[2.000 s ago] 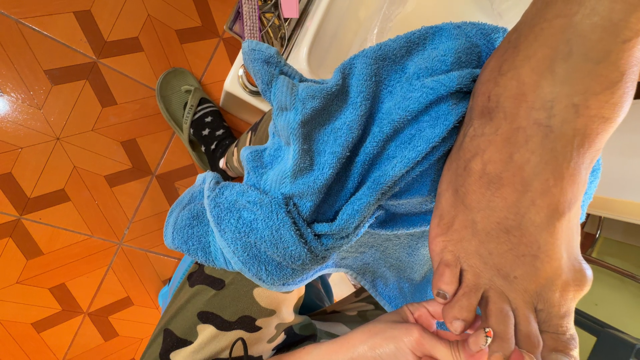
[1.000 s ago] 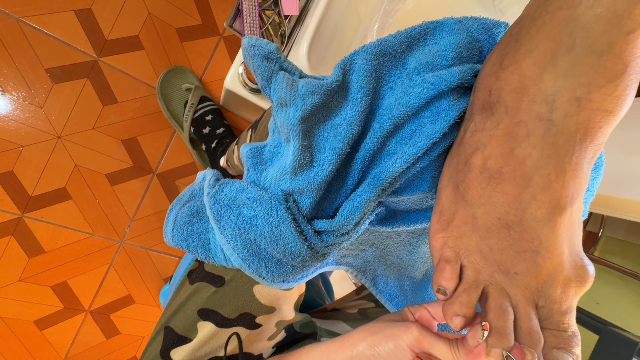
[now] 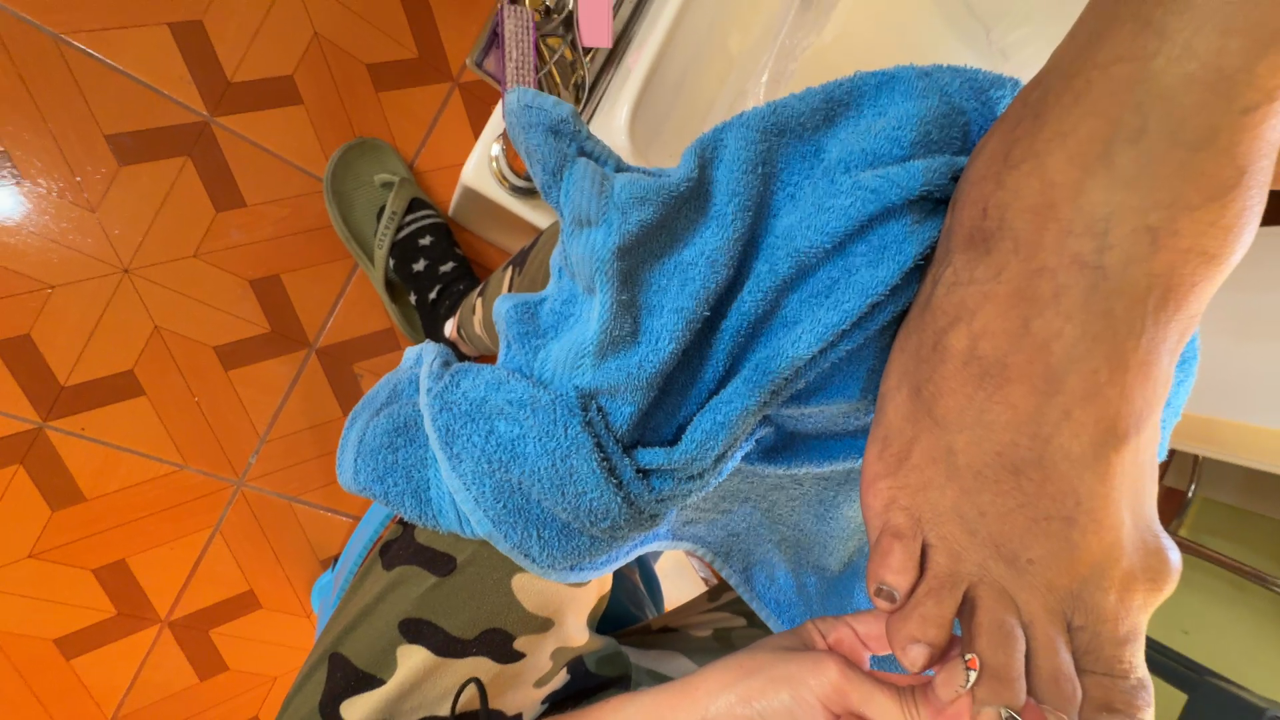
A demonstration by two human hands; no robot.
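Another person's bare foot [image 3: 1010,470] rests top side up over a blue terry towel [image 3: 720,300] at the right. My left hand [image 3: 850,670] reaches in from the bottom edge, its fingers around the smaller toes. A painted fingernail shows between two toes, and another nail lies at the bottom edge; part of the hand is hidden under the foot or cut off by the frame. My right hand cannot be made out.
A white basin [image 3: 660,110] stands behind the towel, beside a small tray [image 3: 490,60] of metal tools and files. My camouflage trousers [image 3: 450,620] are below. A green flip-flop [image 3: 350,190] with a starred sock rests on the orange tiled floor [image 3: 130,270].
The fingers of my left hand have shifted slightly at the toes. The foot and the towel stay in place.
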